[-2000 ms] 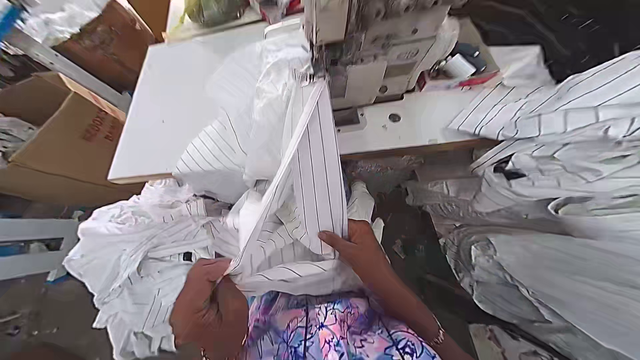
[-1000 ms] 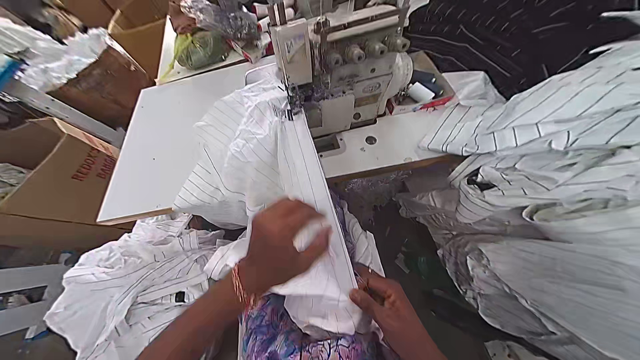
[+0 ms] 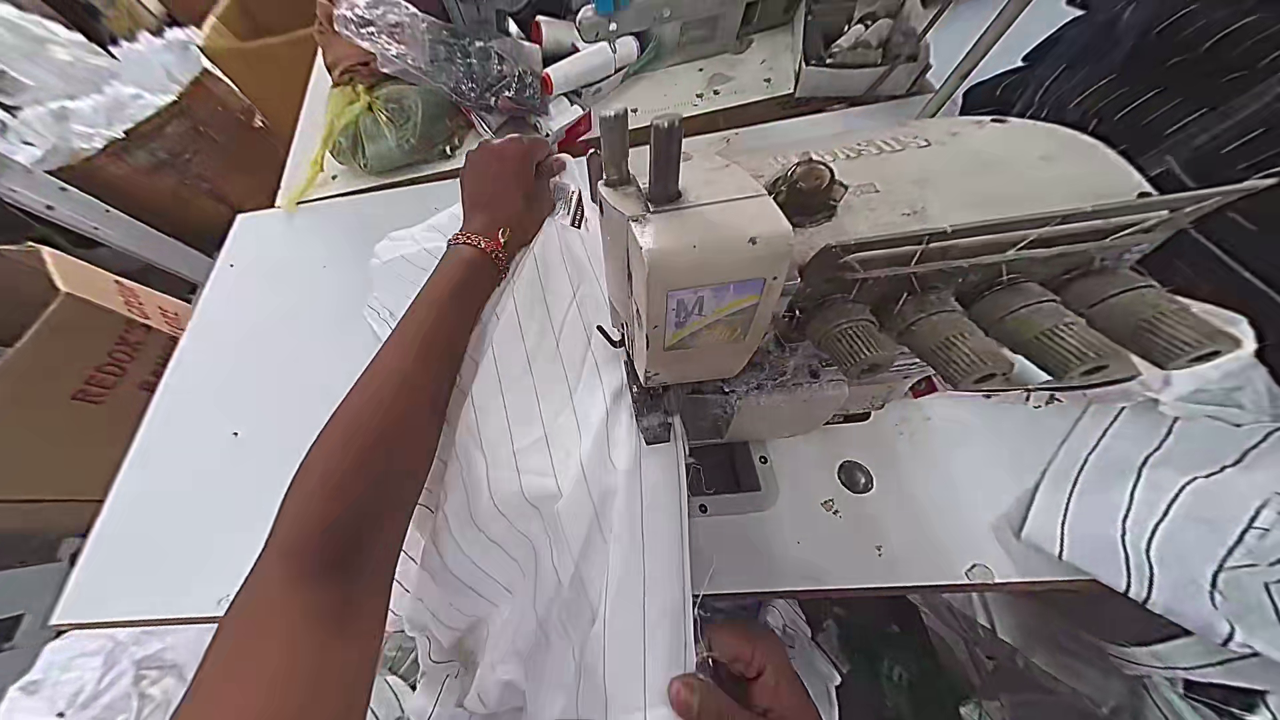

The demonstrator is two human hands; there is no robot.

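Observation:
White striped fabric (image 3: 540, 440) runs over the table edge and under the presser foot (image 3: 655, 425) of an overlock sewing machine (image 3: 700, 270). My left hand (image 3: 508, 190), with a red thread bracelet on its wrist, is at the far end of the fabric, left of the machine head, its fingers curled on the cloth beside a small sewn label (image 3: 575, 208). At the bottom, my right hand (image 3: 740, 675) pinches the fabric's right edge between thumb and fingers, near some loose threads, below the table's front edge.
A white worktable (image 3: 270, 330) carries the machine. Behind stand thread cones (image 3: 590, 66), a green bundle in netting (image 3: 395, 125) and an open box (image 3: 862, 60). A cardboard box (image 3: 80, 380) is at the left. More striped fabric (image 3: 1160, 520) lies at the right.
My left hand has moved forward from the near part of the fabric to its far end beside the machine head. My right hand still holds the near edge. The view has moved closer to the machine.

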